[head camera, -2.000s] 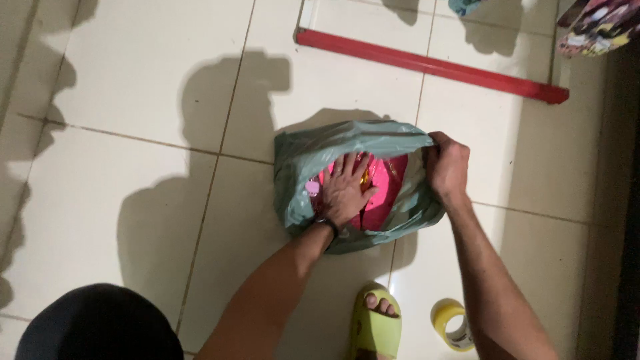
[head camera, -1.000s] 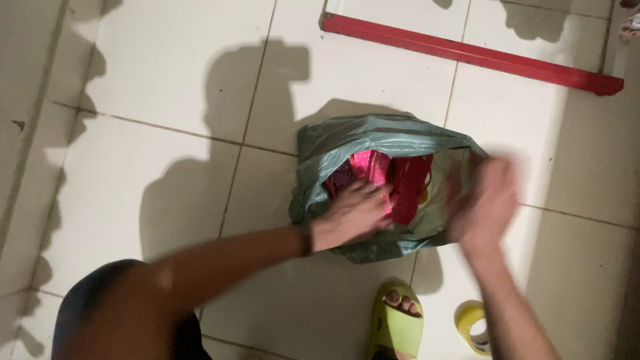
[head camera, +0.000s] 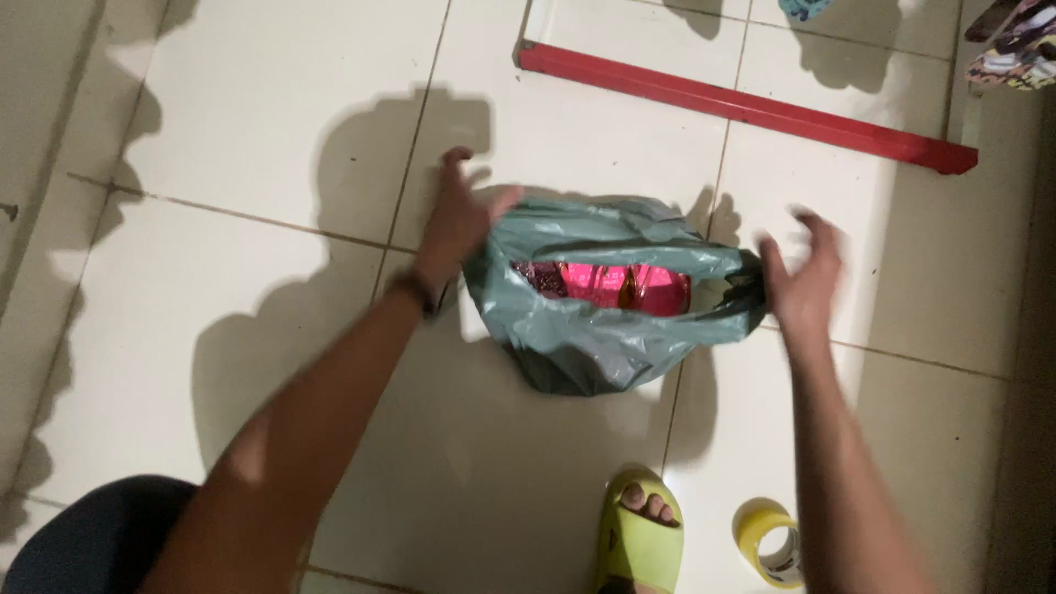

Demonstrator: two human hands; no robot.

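A grey-green plastic bag [head camera: 594,342] lies on the tiled floor with its mouth partly drawn together. Bright pink shiny packages [head camera: 652,289] and a dark glittery item [head camera: 540,278] show through the opening. My left hand [head camera: 462,214] is at the bag's upper left corner, fingers spread, holding nothing that I can see. On the other side, my right hand [head camera: 804,272] is beside the bag's right end with its fingers apart, blurred; whether it touches the plastic is unclear.
A red metal bar [head camera: 742,107] of a frame lies beyond the bag. Nearer me are a lime-green slide sandal [head camera: 648,536] on a foot and a roll of yellow tape [head camera: 763,532]. Patterned fabric [head camera: 1019,49] shows at the upper right.
My left hand has come out of the bag to its left side. My right hand, earlier on the bag's right rim, now has its fingers apart. The bag's mouth has narrowed.
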